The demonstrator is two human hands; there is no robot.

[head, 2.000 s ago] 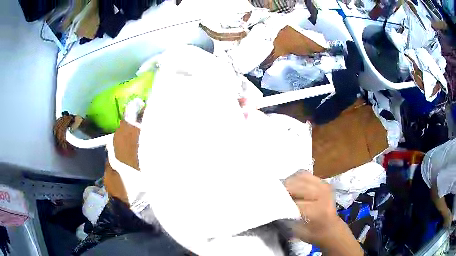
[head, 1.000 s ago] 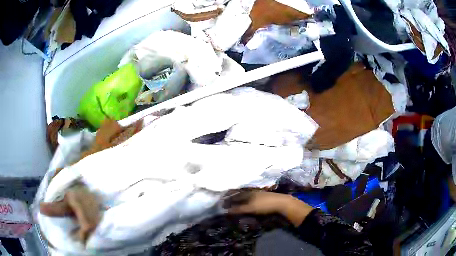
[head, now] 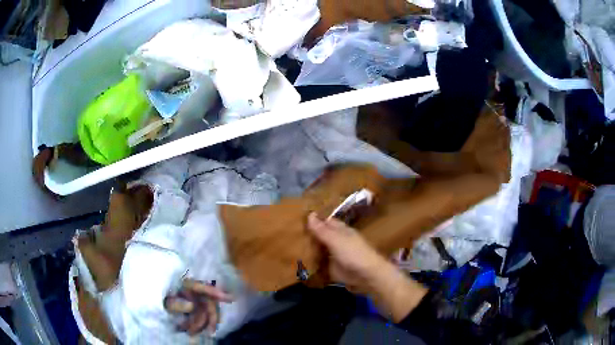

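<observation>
My right hand [head: 347,253] grips a brown shell fabric panel [head: 266,236] near a white-edged opening in it. The brown fabric runs up to the right from the hand. A small dark thing hangs at its lower edge. My left hand [head: 197,306] is at the lower left over the white backing [head: 152,269], fingers spread and somewhat blurred; no fabric shows clearly between them. More brown fabric edged in white lies at the far left of the bundle. The wearer's lap is mostly hidden beneath.
A white plastic bin [head: 270,135] stands just beyond the pieces, holding a green plastic bag [head: 114,121] and white scraps. Another white bin [head: 533,64] is at upper right. Clear plastic and dark cloth lie over the first bin's far side. A person's grey sleeve [head: 602,226] shows at the right edge.
The large white side that covered the lap has been turned and pulled aside, and brown fabric now shows in front. My right hand has moved up and left; my left hand has come into view.
</observation>
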